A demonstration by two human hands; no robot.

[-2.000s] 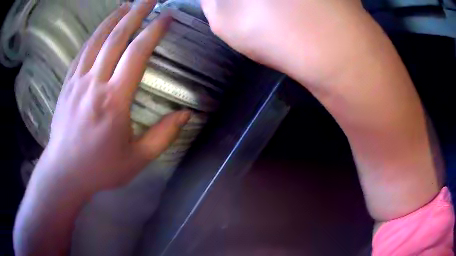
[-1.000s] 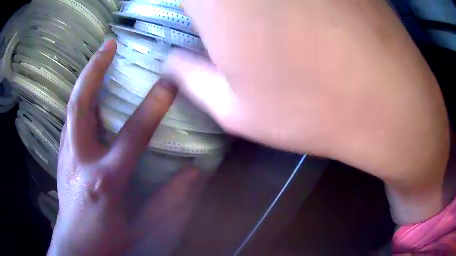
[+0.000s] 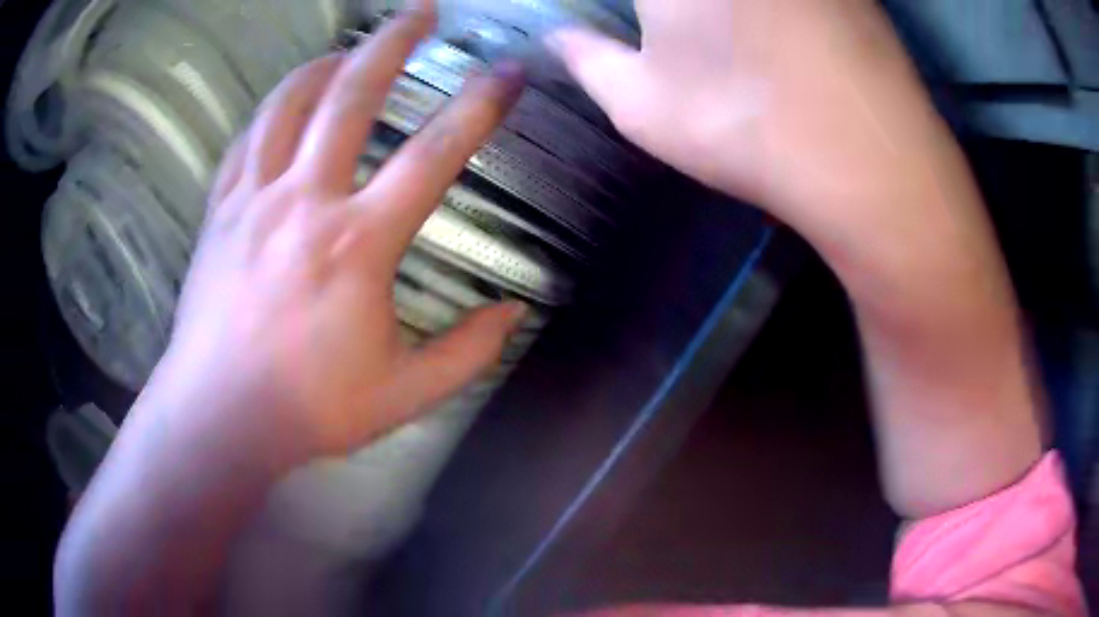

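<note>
A row of component reels (image 3: 494, 247) stands on edge, thin pale rims side by side, some with dotted tape between them. My left hand (image 3: 325, 265) lies over the row with fingers spread, fingertips on the rims; whether it grips a reel does not show. My right hand (image 3: 723, 97) reaches in at the top, thumb towards the reels; its fingers are cut off by the top edge, so its hold cannot be seen. The reels near both hands are blurred.
A second group of reels (image 3: 115, 259) is at the left. The black bin's thin blue-lit rim (image 3: 651, 410) runs diagonally from below my right wrist to the bottom edge. Grey-blue drawers (image 3: 1012, 60) are at the top right.
Since one second ago, my right hand has moved up, away from the middle of the row. My left hand has shifted up with its fingers over the upper reels. The view has shifted.
</note>
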